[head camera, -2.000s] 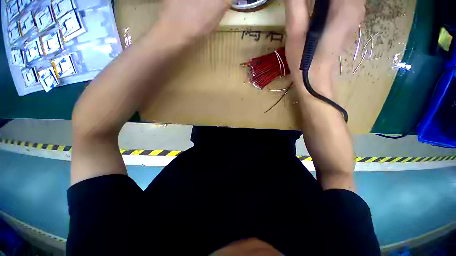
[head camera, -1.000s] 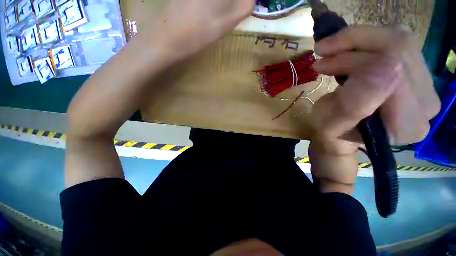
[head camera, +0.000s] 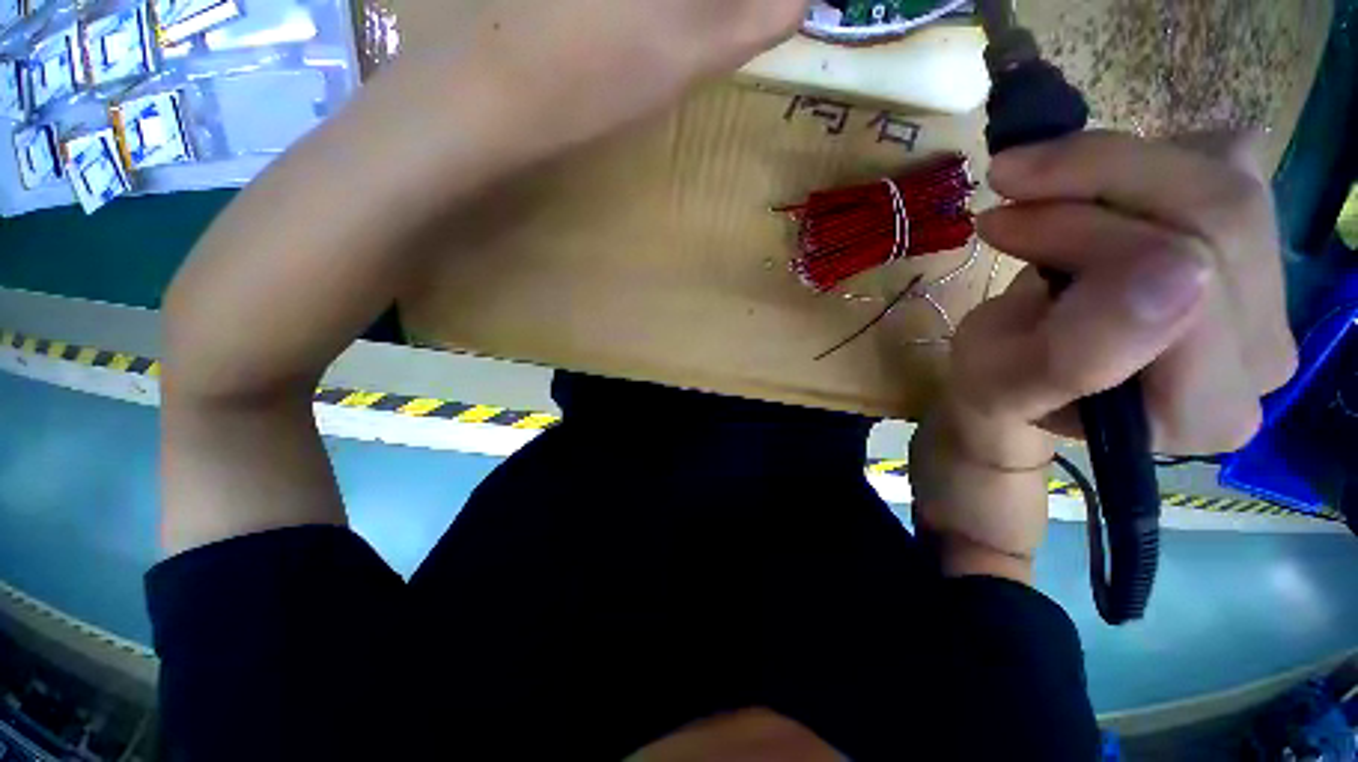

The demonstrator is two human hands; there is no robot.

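Observation:
My right hand (head camera: pixel 1139 283) is shut on the black handle of a soldering iron (head camera: pixel 1035 112), whose metal shaft points up past the top edge. An ear cup with a green circuit board (head camera: pixel 879 12) shows at the top edge, cut off by it, on a cream-white support block (head camera: pixel 894 67). My left hand (head camera: pixel 730 23) is at the top edge beside the cup, its fingers cut off. A bundle of red wires (head camera: pixel 879 223), tied with pale wire, lies below the block, left of my right hand. A loose dark wire (head camera: pixel 868 317) lies under it.
Brown cardboard (head camera: pixel 596 283) with black characters covers the bench, with brown scraps (head camera: pixel 1191 60) at the upper right. A clear battery tray (head camera: pixel 283 112) with several cells is at the upper left on the green mat (head camera: pixel 119 253). A blue bin (head camera: pixel 1311 402) is at the right edge.
My right hand has swung from beyond the wires to their right, and the iron now shows fully from shaft to cable. The view has shifted, so the tray sits further left and the wires further right.

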